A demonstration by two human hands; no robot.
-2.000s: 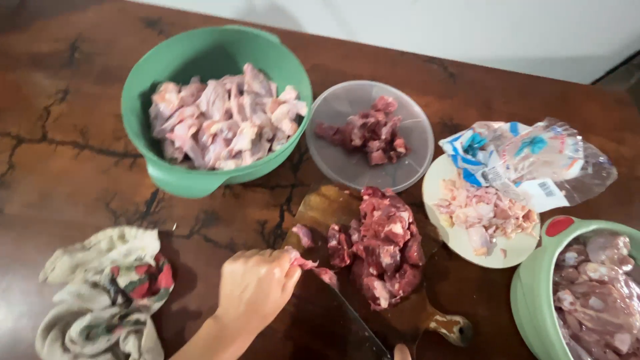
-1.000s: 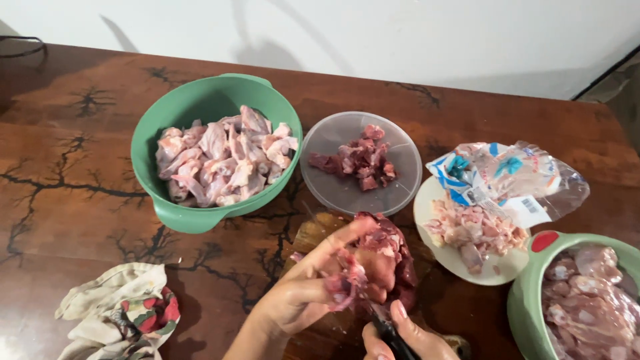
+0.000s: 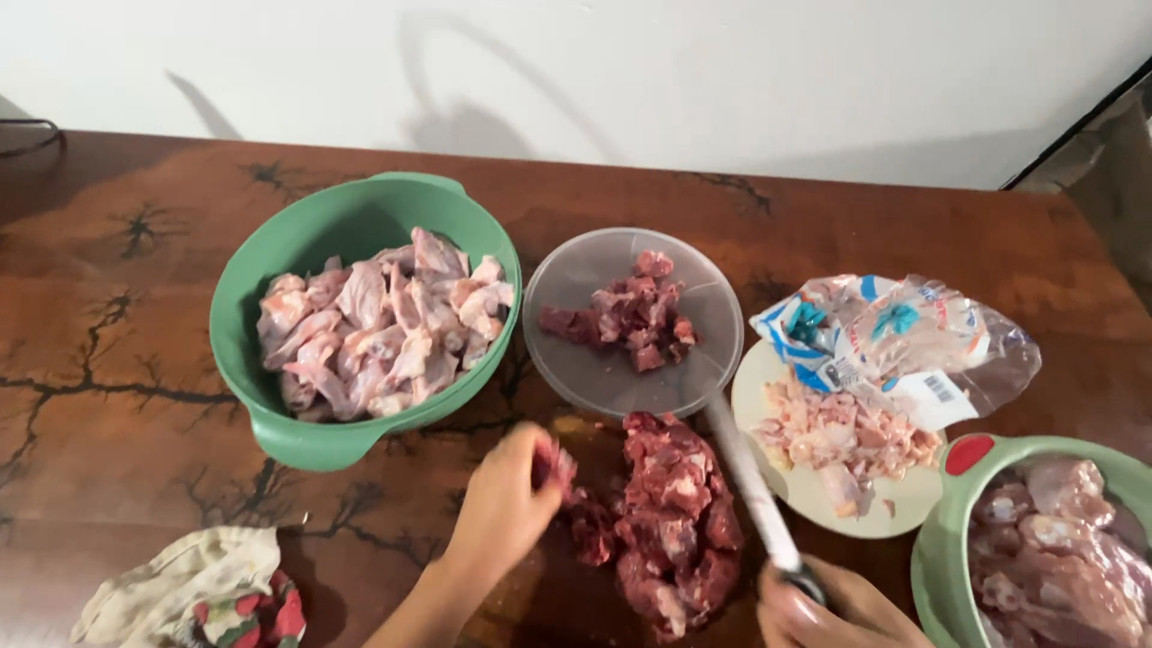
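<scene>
My left hand (image 3: pixel 508 504) pinches a small piece of raw red meat (image 3: pixel 553 468) just left of a pile of red meat (image 3: pixel 679 522) on a wooden cutting board, mostly covered by the meat and my arm. Closed around the black handle of a knife (image 3: pixel 756 486), my right hand (image 3: pixel 832 607) is at the lower right of the pile. The knife's blade is raised, slightly blurred, and points up and away. Beyond the pile, a translucent round plastic lid (image 3: pixel 576 364) holds small cut pieces of red meat (image 3: pixel 639 315).
A green bowl (image 3: pixel 301 445) of raw chicken pieces stands at left, above a crumpled cloth (image 3: pixel 193 585). At right are a pale plate (image 3: pixel 810 513) with skin or fat trimmings, a printed plastic bag (image 3: pixel 909 333) overlapping it, and a light green container (image 3: pixel 927 576) of raw chicken.
My hands, together over the meat one second ago, are now apart. My left hand has moved left of the pile, and the knife has come up on the right.
</scene>
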